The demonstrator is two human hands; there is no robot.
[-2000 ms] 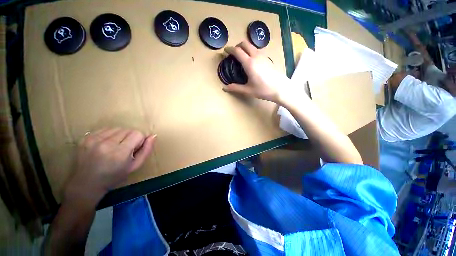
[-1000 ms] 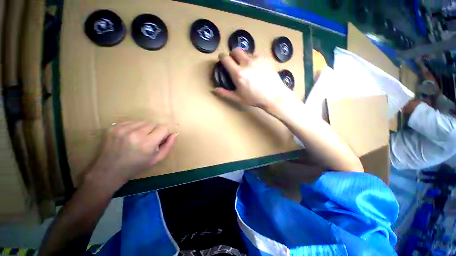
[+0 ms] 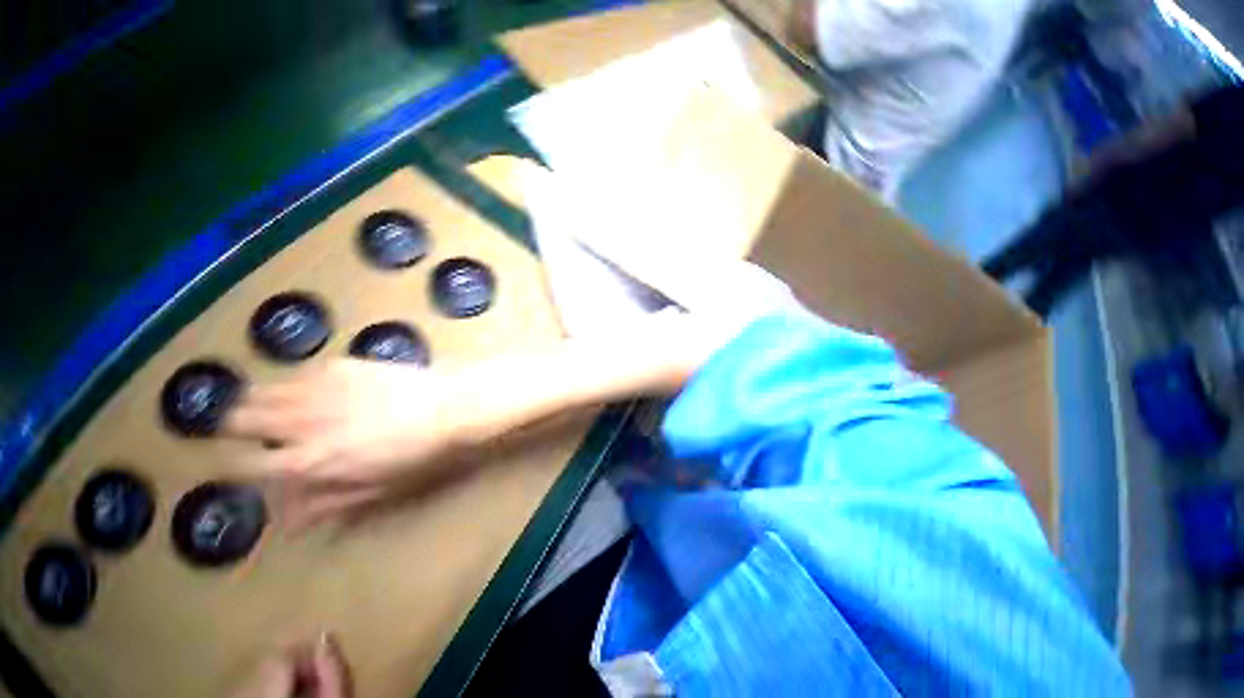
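Observation:
Several round black caps with light logos lie on the tan cardboard mat (image 3: 368,580), one row along its far edge. A second, shorter row nearer me includes a cap (image 3: 463,286) at the right, one (image 3: 389,344) partly behind my right hand, and a large one (image 3: 218,522) at the left. My right hand (image 3: 334,436) is blurred over the mat, just right of the large cap. Its fingers look apart and no cap shows in it; its underside is hidden. My left hand (image 3: 311,672) is cut off by the bottom edge; only finger parts show.
A large open carton (image 3: 907,259) stands at the right, with a white sheet (image 3: 641,130) draped at its near left side. A blue-edged dark green conveyor (image 3: 246,116) runs beyond the mat. A person in white (image 3: 914,68) is behind the carton.
The view has swung right. The dark piece under my right hand is no longer seen in it, and two more caps lie in the nearer row. My left hand has mostly left the picture.

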